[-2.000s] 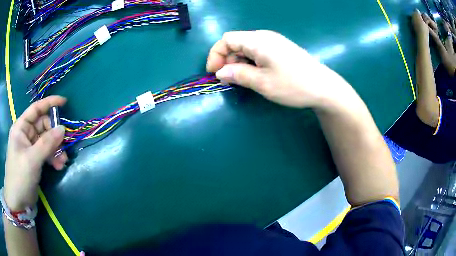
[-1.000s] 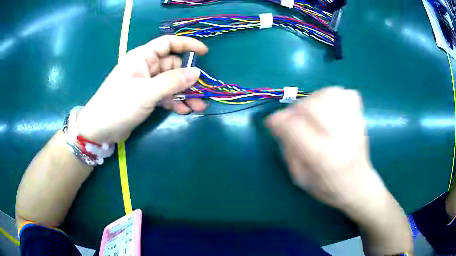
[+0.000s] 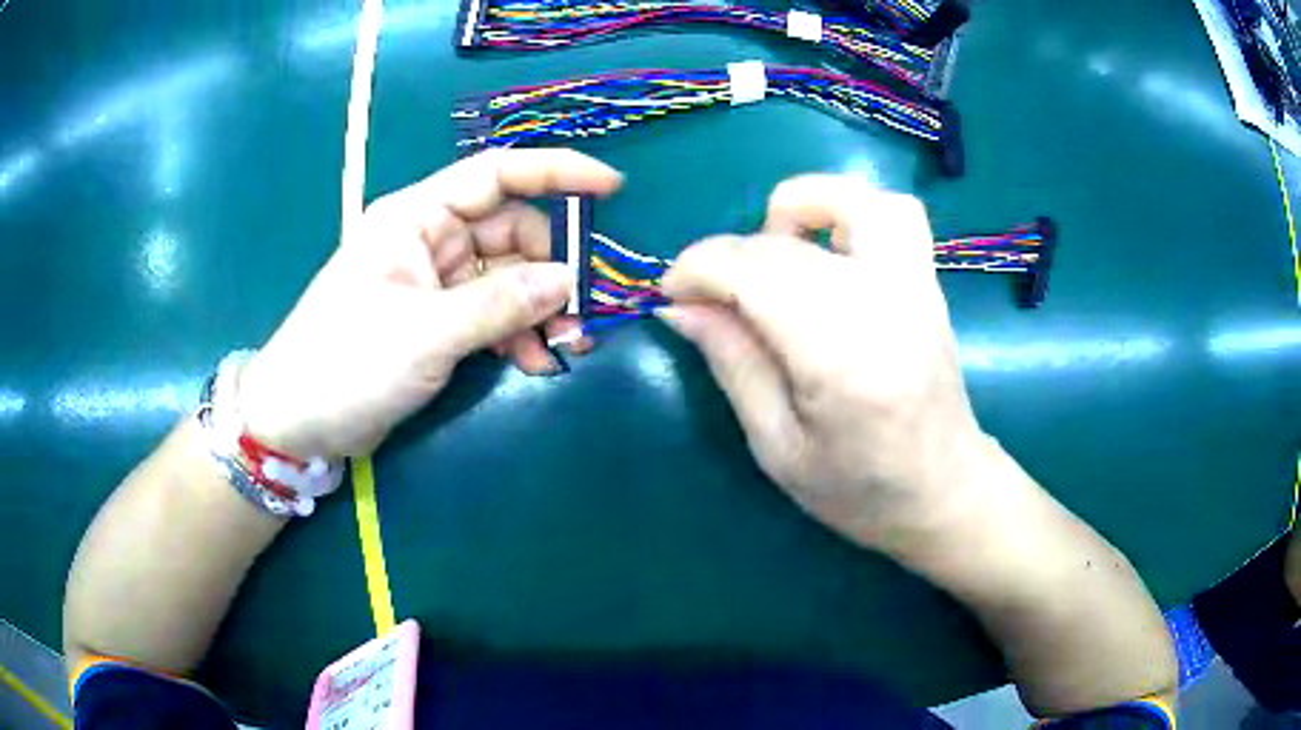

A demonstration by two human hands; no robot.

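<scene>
My left hand [image 3: 442, 285] holds a black connector housing [image 3: 574, 257] with a pale strip, upright between thumb and fingers. Multicolour wires of the wire harness [image 3: 622, 285] leave the housing to the right. My right hand [image 3: 828, 342] pinches wires close to the housing with thumb and forefinger and hides the harness middle. The far-end connector [image 3: 1040, 263] lies on the table to the right of my right hand. A small pale wire end shows below the housing, at my left fingers.
Two more harnesses lie beyond my hands, the nearer with a white label [image 3: 748, 83]. The green tabletop [image 3: 571, 571] has a yellow line [image 3: 374, 549]. A pink badge card [image 3: 368, 682] is at the lower edge. Part of another person [image 3: 1256, 642] shows at the lower right.
My right hand has moved from the harness's far part to the wires beside the housing. The view has shifted, so the far-end connector now shows. My left hand still holds the housing.
</scene>
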